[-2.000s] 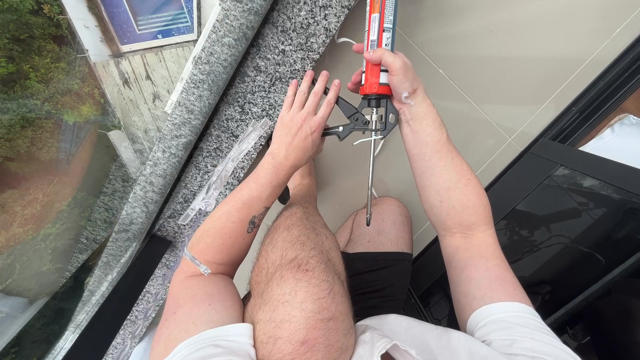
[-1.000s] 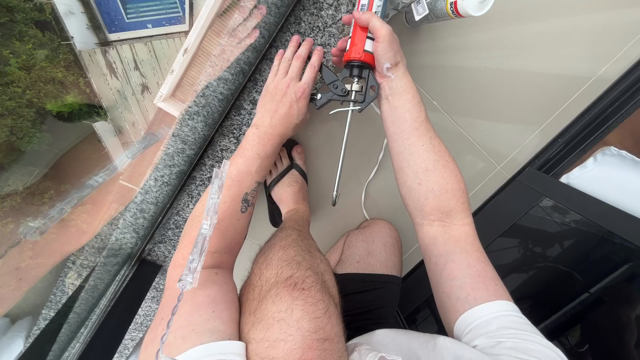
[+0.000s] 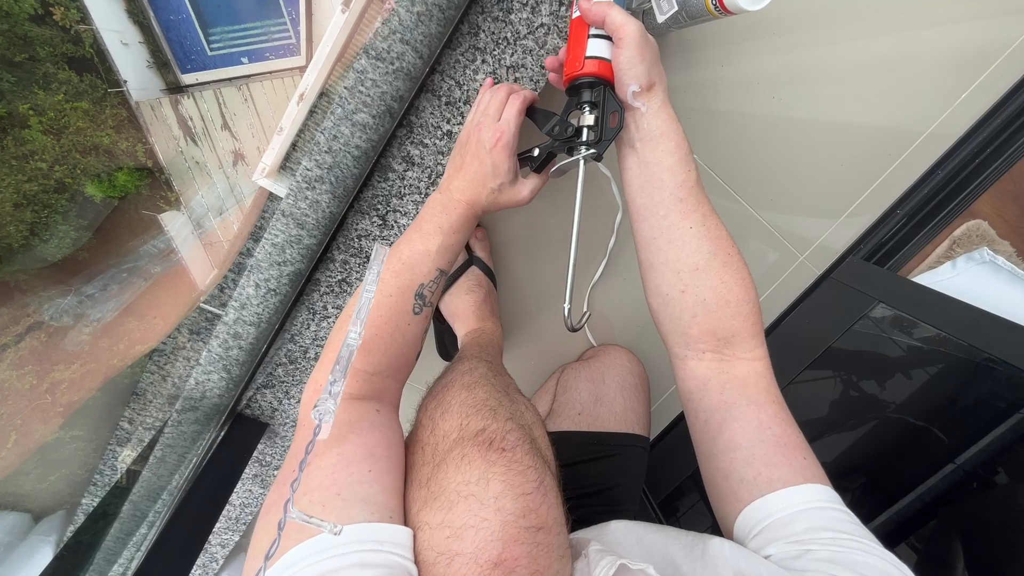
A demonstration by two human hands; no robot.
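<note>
A red and black caulking gun (image 3: 590, 72) lies at the top centre, its steel rod (image 3: 574, 240) with a hooked end pointing back toward my knees. Around its red barrel my right hand (image 3: 628, 48) is closed, with a whitish smear near the wrist. My left hand (image 3: 494, 152) is at the black trigger and handle (image 3: 546, 142), fingers fairly straight and thumb beneath; whether it grips them I cannot tell. A thin white cord (image 3: 614, 216) hangs beside the rod. The gun's front end is out of view.
A granite ledge (image 3: 500, 48) runs along a glass pane at left. Clear plastic pieces with a twisted cord (image 3: 352, 344) overlap my left arm. A grey canister (image 3: 688, 14) lies beyond my right hand. A black glossy cabinet (image 3: 888, 384) stands at right, over beige floor tiles (image 3: 768, 120).
My left hand was spread flat beside the gun's handle; now it has come down to the trigger and handle, its fingers closer together. My right hand has stayed on the barrel. The view has shifted.
</note>
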